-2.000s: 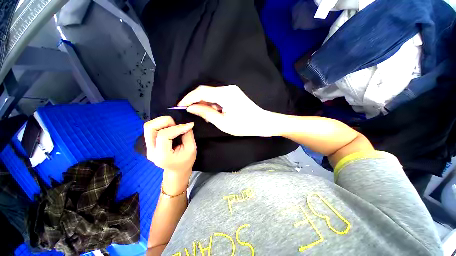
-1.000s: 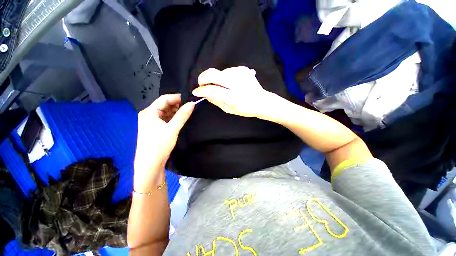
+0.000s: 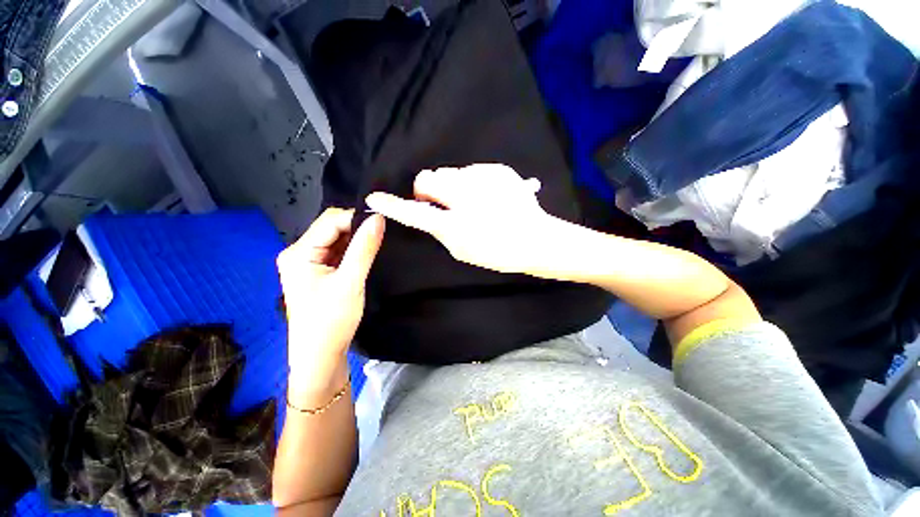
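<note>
A large black garment point(image 3: 444, 111) lies across my lap. My left hand point(image 3: 328, 273) is at its left side, thumb and forefinger pinching a narrow bit of the black cloth. My right hand point(image 3: 484, 217) is over the garment, its forefinger and thumb tips almost touching the left fingertips. Its fingers are curled around a thin tool that is mostly hidden; only a tiny pale tip shows at the fingertips. The exact contact point with the cloth is too small to tell.
A blue crate point(image 3: 202, 268) at left bears a plaid garment point(image 3: 161, 424) and a dark flat rectangle point(image 3: 69, 273) on white paper. At right lie blue denim point(image 3: 746, 101), white cloth point(image 3: 797, 182) and dark clothes. A curved edge with ruler marks point(image 3: 86, 50) is at upper left.
Both hands have moved closer together than one second ago, the right one slightly down and left. The thin shaft seen at the right fingers earlier is now mostly hidden.
</note>
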